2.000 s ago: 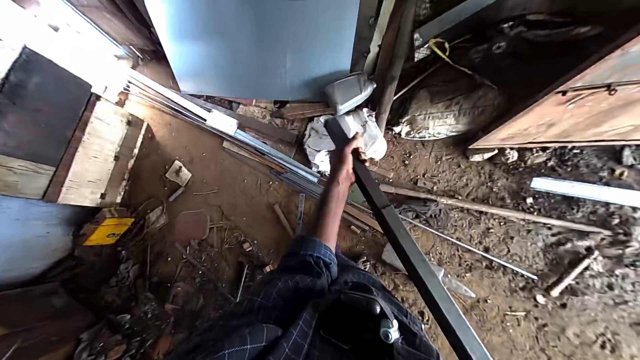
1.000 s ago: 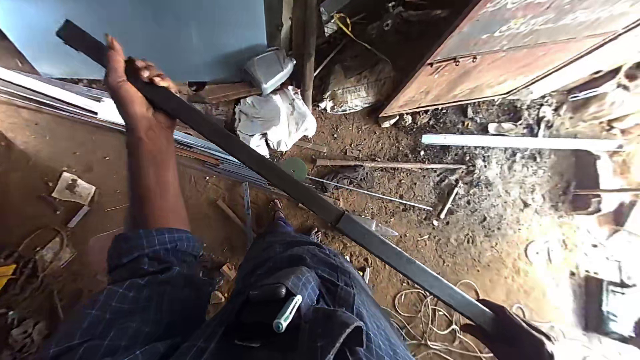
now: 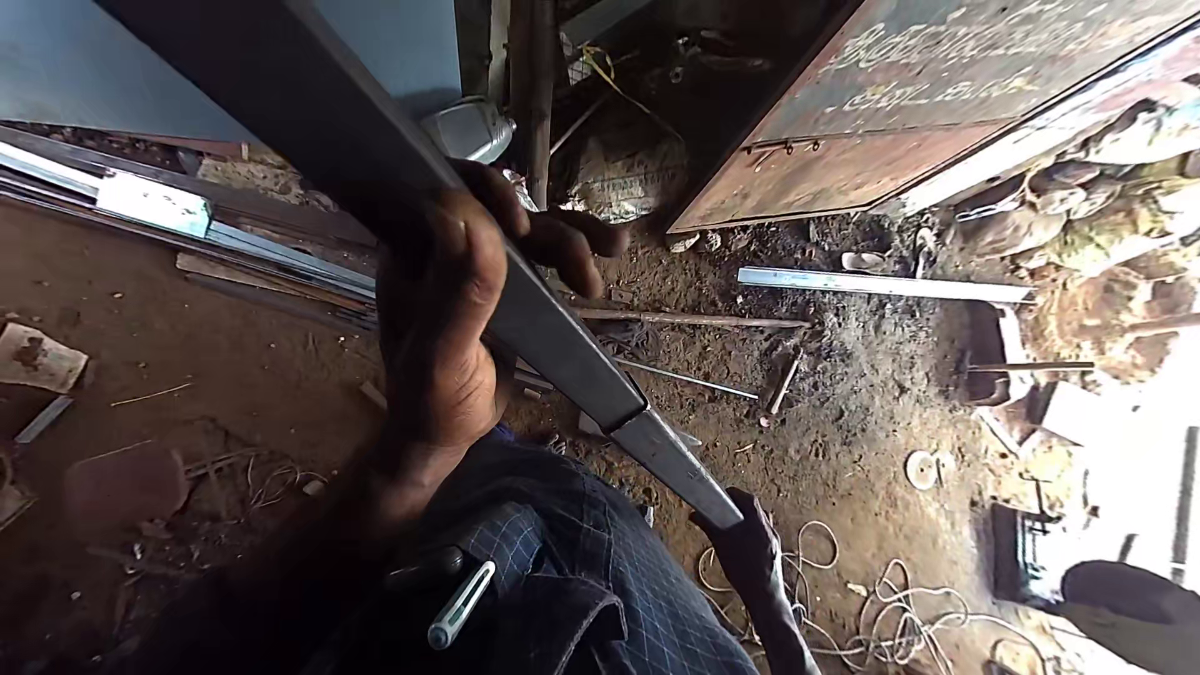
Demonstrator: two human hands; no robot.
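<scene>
A long dark rectangular metal tube (image 3: 562,361) crosses the view from the upper left toward the lower right, close to the camera at its upper part. A narrower grey metal bar (image 3: 677,469) continues from its lower end, with a visible step at the joint. My left hand (image 3: 459,319) is around the dark tube, its thumb side against the metal and its fingers partly extended beyond the far edge. My right hand (image 3: 741,544) grips the lower end of the grey bar. A pen (image 3: 461,605) is clipped at my checked shirt's pocket.
Metal lengths (image 3: 291,262) lie along the left. A rust-stained metal panel (image 3: 844,173) leans at upper right, above a pale metal strip (image 3: 881,283). A hammer (image 3: 786,382) and a wooden pole (image 3: 694,320) lie on the dirt. Loose cord (image 3: 900,609) is tangled at lower right.
Two seconds ago only my left hand showed on the tube; a second ago my right hand held its far end. Since then, the tube's near part and my left hand have come closer to the camera.
</scene>
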